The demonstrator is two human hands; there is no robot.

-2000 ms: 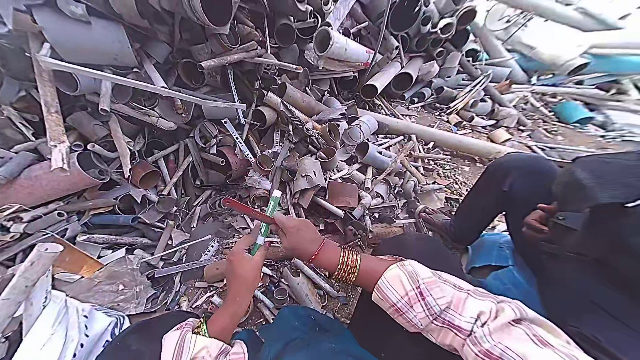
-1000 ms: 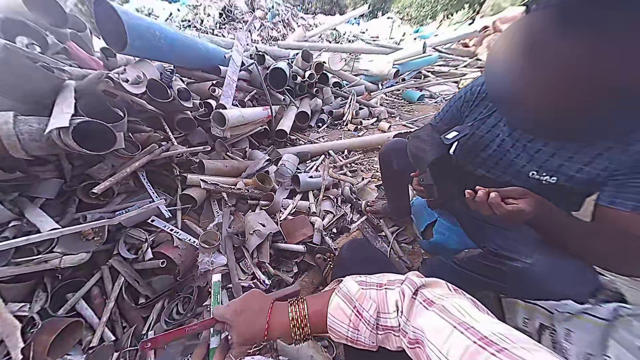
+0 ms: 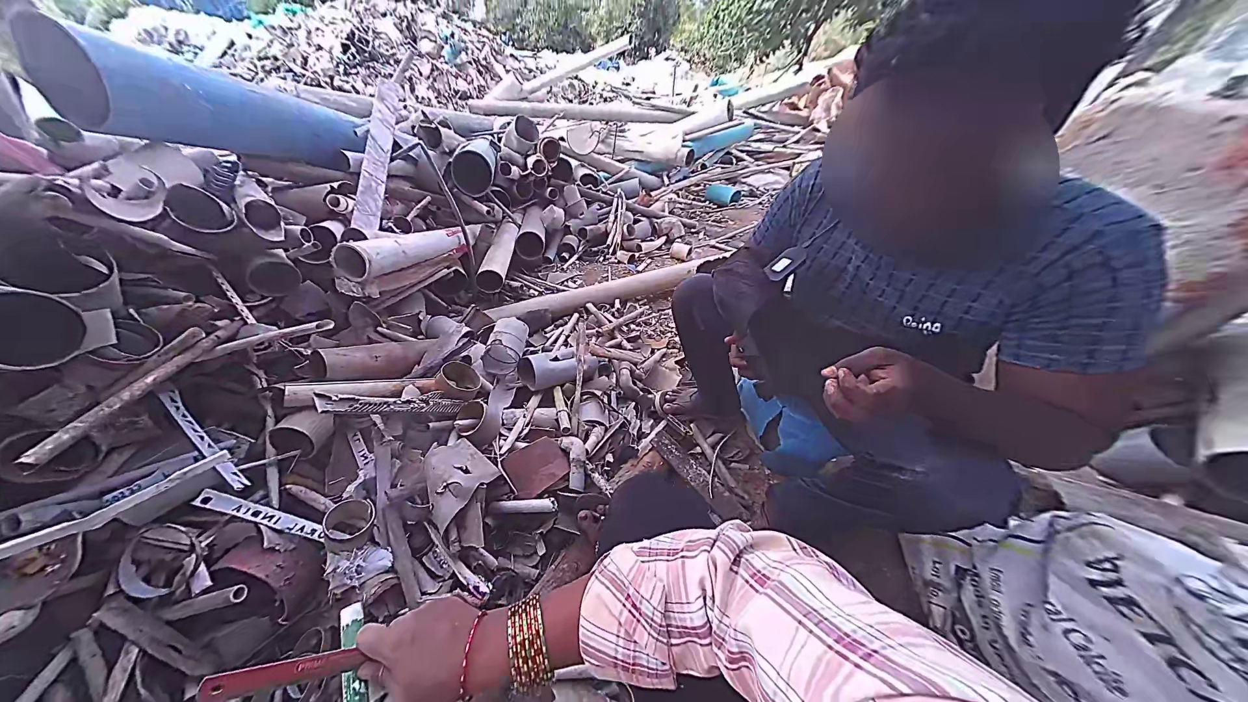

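My right hand (image 3: 419, 648), with bangles at the wrist, is low in the view, closed around a flat red tool (image 3: 283, 675), possibly a hacksaw blade or its handle, which sticks out to the left. Against the fingers stands a green and white tube (image 3: 353, 648), roughly upright; its lower end is cut off by the frame, and what supports it cannot be seen. My left hand is out of view. Broken plastic pipe pieces lie just beyond my right hand, among them a short pipe ring (image 3: 348, 524) and a white printed strip (image 3: 258, 514).
A heap of scrap pipes fills the left and middle, with a large blue pipe (image 3: 214, 93) across its top. A person (image 3: 936, 322) squats close by at the right, hands raised before the body. Printed white sacks (image 3: 1082, 595) lie at the lower right.
The view has swung up and to the right. My left hand, seen on the green and white tube two seconds ago, has left the view. My right hand still holds the red tool.
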